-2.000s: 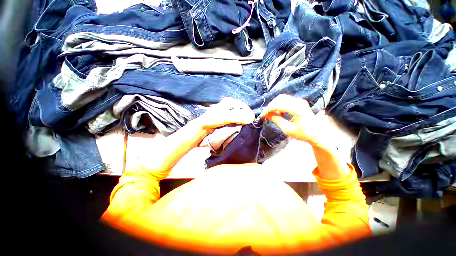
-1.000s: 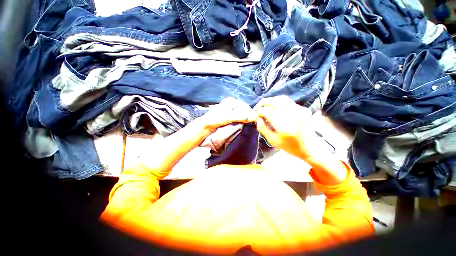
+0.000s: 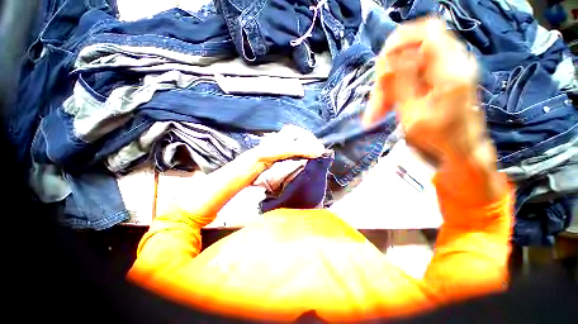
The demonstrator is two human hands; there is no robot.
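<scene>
My left hand (image 3: 288,144) is shut on the blue denim garment (image 3: 358,149) near the table's front edge. A small dark navy fabric piece (image 3: 307,183) hangs below its fingertips, with beige-grey cloth (image 3: 279,174) bunched beside it. My right hand (image 3: 421,82) is raised up and to the right, away from the cloth, and is blurred. Its fingers look bent, but whether they pinch a needle or thread cannot be told. Small thin thread snips (image 3: 410,178) lie on the white table to the right of the navy piece.
A denim pile (image 3: 209,107) with grey-white reverse sides covers the back and left of the white table (image 3: 386,205). A knotted white cord (image 3: 310,24) lies on a garment at top centre. More dark denim with shiny buttons (image 3: 546,109) is heaped at right.
My right hand has left the spot beside my left hand and swung up and to the right. My left hand has stayed on the cloth. The snips now show fully.
</scene>
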